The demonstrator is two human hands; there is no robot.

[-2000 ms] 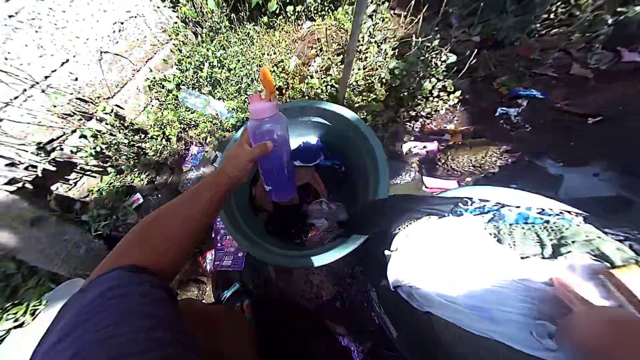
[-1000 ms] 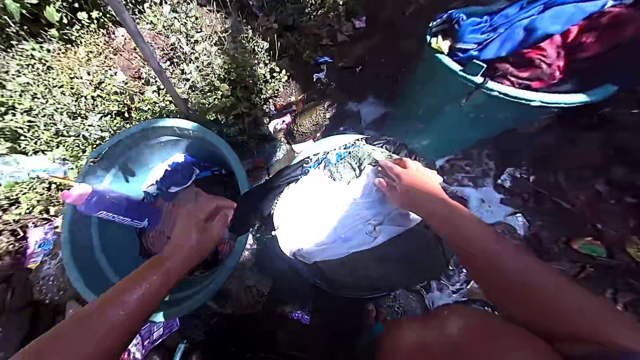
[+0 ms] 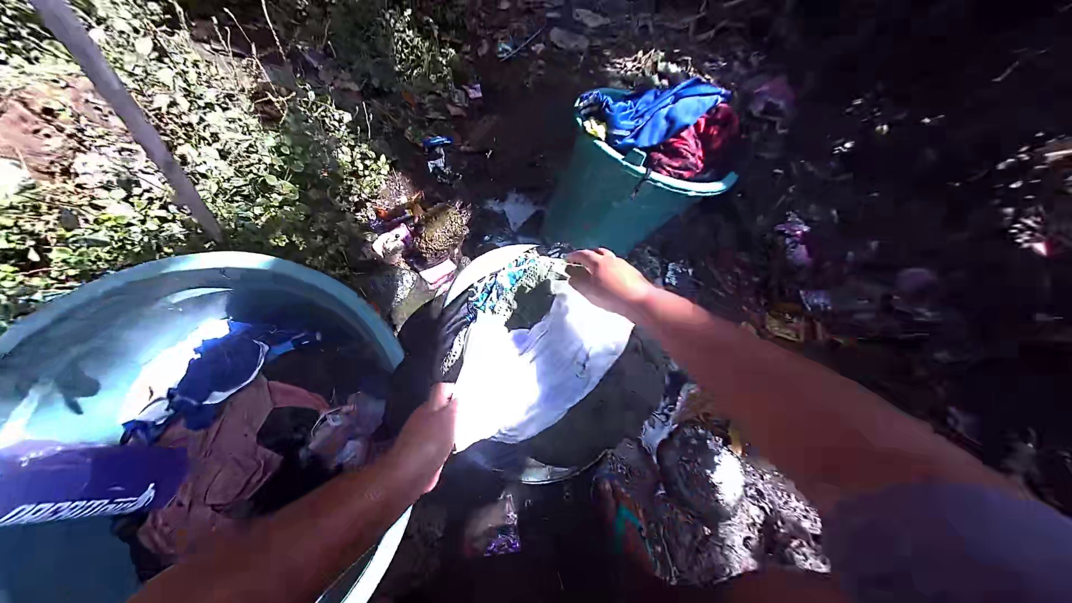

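A white cloth [image 3: 523, 368] lies with patterned and dark garments in a round basin [image 3: 548, 476]. At the basin's left side, my left hand [image 3: 427, 435] has its fingers closed on the cloth's edge. My right hand [image 3: 605, 280] is at the upper right edge of the pile, fingers bent on the fabric; its grip there is partly hidden. To the left, a large teal plastic tub [image 3: 226, 261] holds a brown garment [image 3: 226, 452], a blue and white garment [image 3: 219, 368] and dark clothes. A purple bottle [image 3: 92, 477] lies at the tub's left.
Behind the basin stands a green plastic bucket [image 3: 599, 197] heaped with blue and red clothes [image 3: 670, 117]. A slanted pole [image 3: 126, 109] rises from leafy plants at the upper left. Litter and a rough stone [image 3: 442, 230] lie on wet ground. A sandaled foot [image 3: 624, 528] is below the basin.
My left hand held the purple bottle upright over the tub two seconds ago; it has let go and moved right to the white cloth. My right hand remains at the pile. The view has shifted.
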